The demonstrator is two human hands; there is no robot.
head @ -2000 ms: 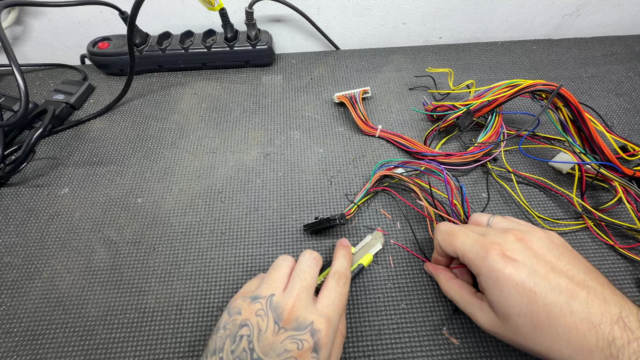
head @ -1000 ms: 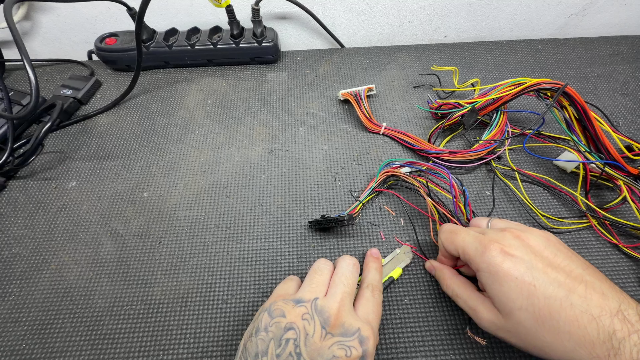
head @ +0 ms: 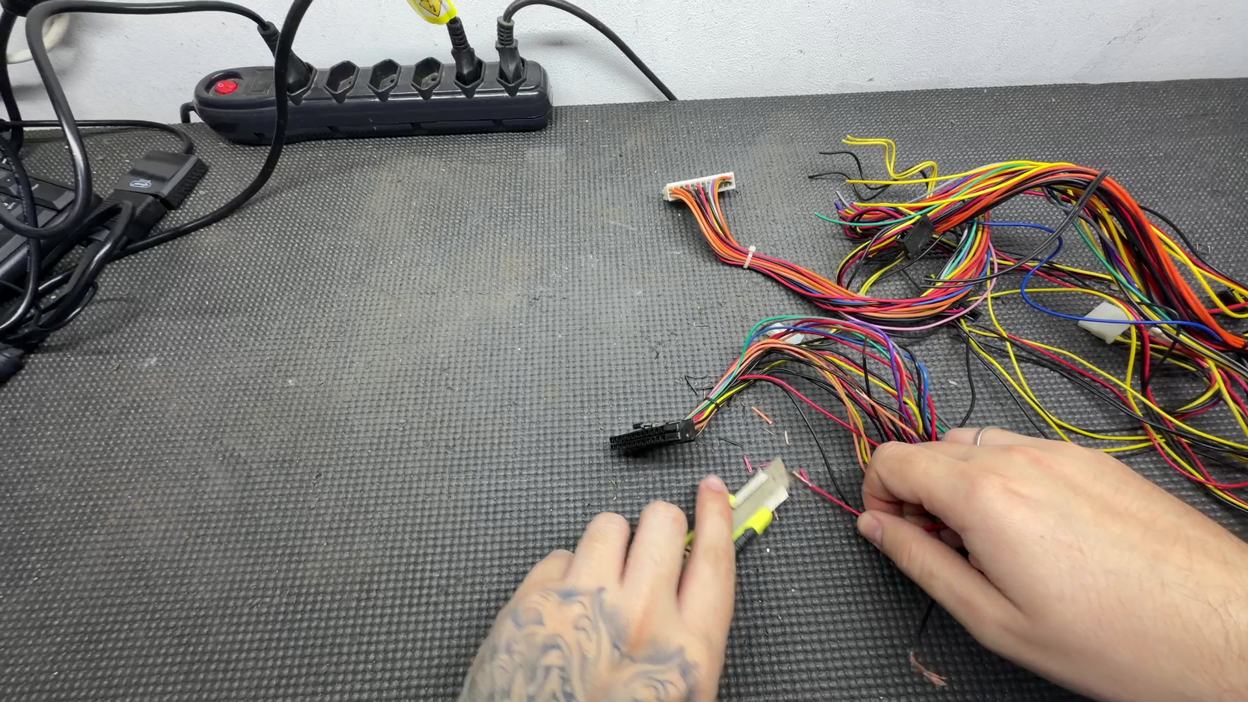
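Observation:
My left hand [head: 624, 604], tattooed on its back, holds a yellow snap-off utility knife [head: 759, 509] with its blade pointing up and right. The blade tip lies close to the end of a red wire [head: 827, 490]; whether they touch is unclear. That wire is pinched between thumb and fingers of my right hand [head: 985, 526], which also covers part of a bundle of coloured wires [head: 829, 356]. The bundle runs to a black multi-pin connector [head: 653, 436] lying on the mat. Small insulation scraps [head: 761, 417] are scattered near the blade.
A second wire harness with a white connector [head: 700, 185] and more tangled wires [head: 1072, 185] spread over the right of the black textured mat [head: 341, 439]. A black power strip [head: 380, 102] stands along the wall at the back left. Black cables [head: 107, 234] lie at the far left.
Compared with the first frame, my left hand and the knife have shifted a little to the right. My right hand still holds the red wire in nearly the same place.

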